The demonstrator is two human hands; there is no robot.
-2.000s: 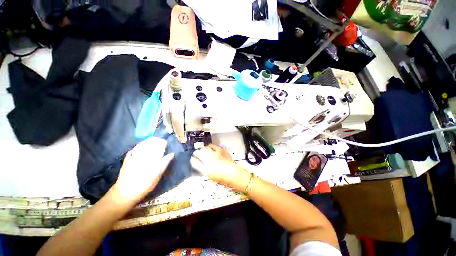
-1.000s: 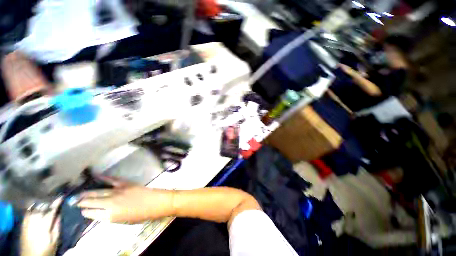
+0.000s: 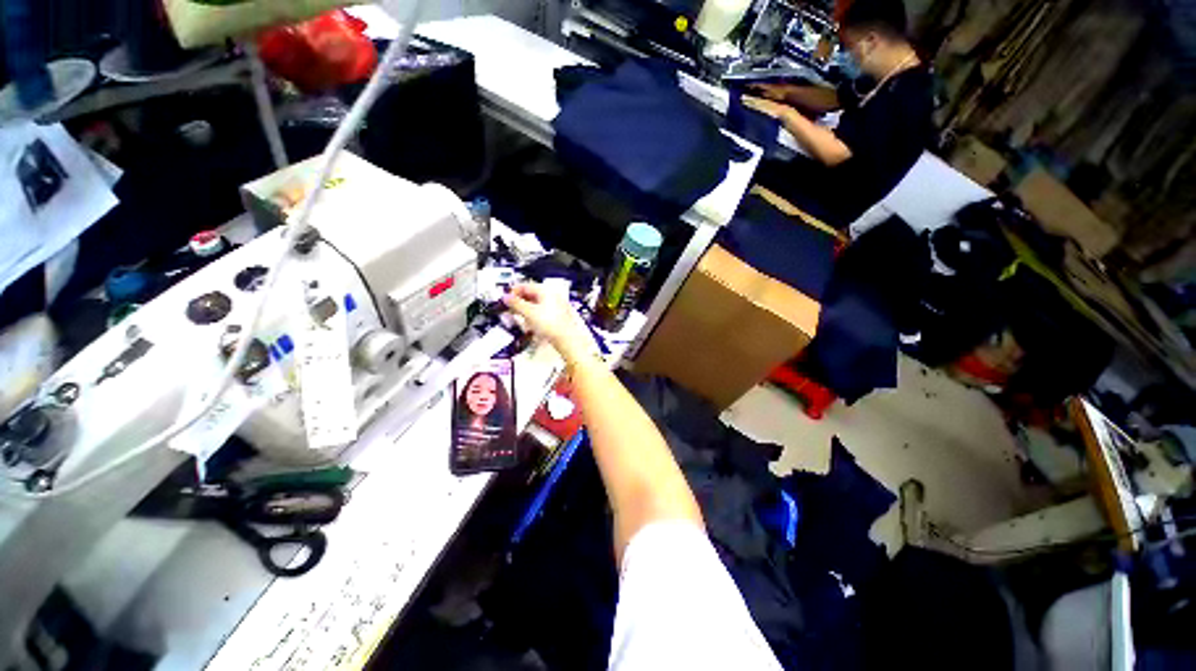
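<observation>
My right hand (image 3: 542, 315) reaches to the far right end of the white table, at a pile of small white and dark scraps (image 3: 514, 269) beside the machine. Its fingertips are bent together at the scraps; whether they grip a piece cannot be told. My left hand is out of the picture. The white sewing machine (image 3: 171, 328) stands at the left, with its needle end out of view. Black-handled scissors (image 3: 291, 509) lie under its arm. A phone (image 3: 484, 417) showing a face lies right of the machine.
A bottle with a teal cap (image 3: 630, 273) stands just right of my hand. A cardboard box (image 3: 729, 315) is beyond it. Dark cloth (image 3: 635, 138) lies on another table. A person (image 3: 866, 125) works at the back. A white hose (image 3: 335, 138) crosses above the machine.
The view has swung right. My right hand has left the dark cloth at the needle area and moved to the scraps. My left hand and the garment have gone out of view.
</observation>
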